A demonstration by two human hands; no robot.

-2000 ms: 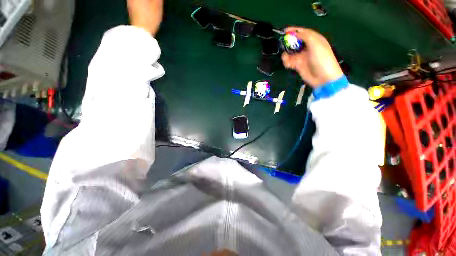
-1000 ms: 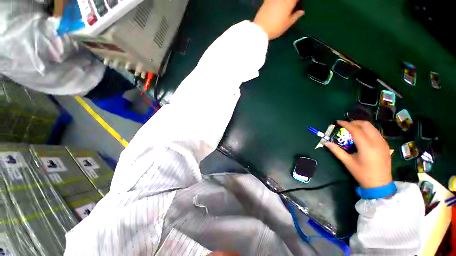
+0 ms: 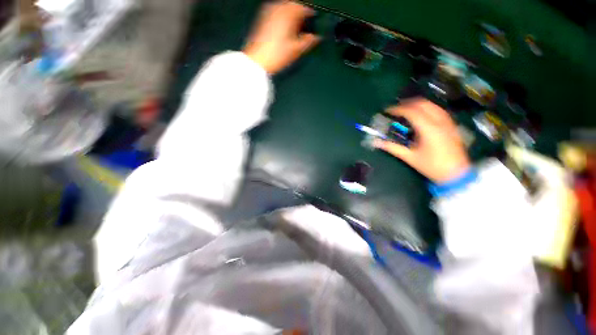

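The picture is blurred. My right hand has its thumb and fingers around the edges of a small smartwatch at the taped leads. Its screen is dark with a blue-cyan patch. A pale strip with a blue end sticks out on its left. My left hand is over the far left of the mat, thumb and fingers apart, with a small dark thing between them; whether it is gripped is unclear. Another smartwatch with a dark top and white lower edge lies on the mat nearer me.
Dark watch units lie in a loose group at the far side of the green mat. Opened housings lie at the right. Cream paper and a red tray are far right. Another person's white sleeve shows at left.
The view has swung. My right hand is still around the taped smartwatch, whose multicolour screen has turned dark with blue-cyan. A dark thing now shows between my left thumb and fingers.
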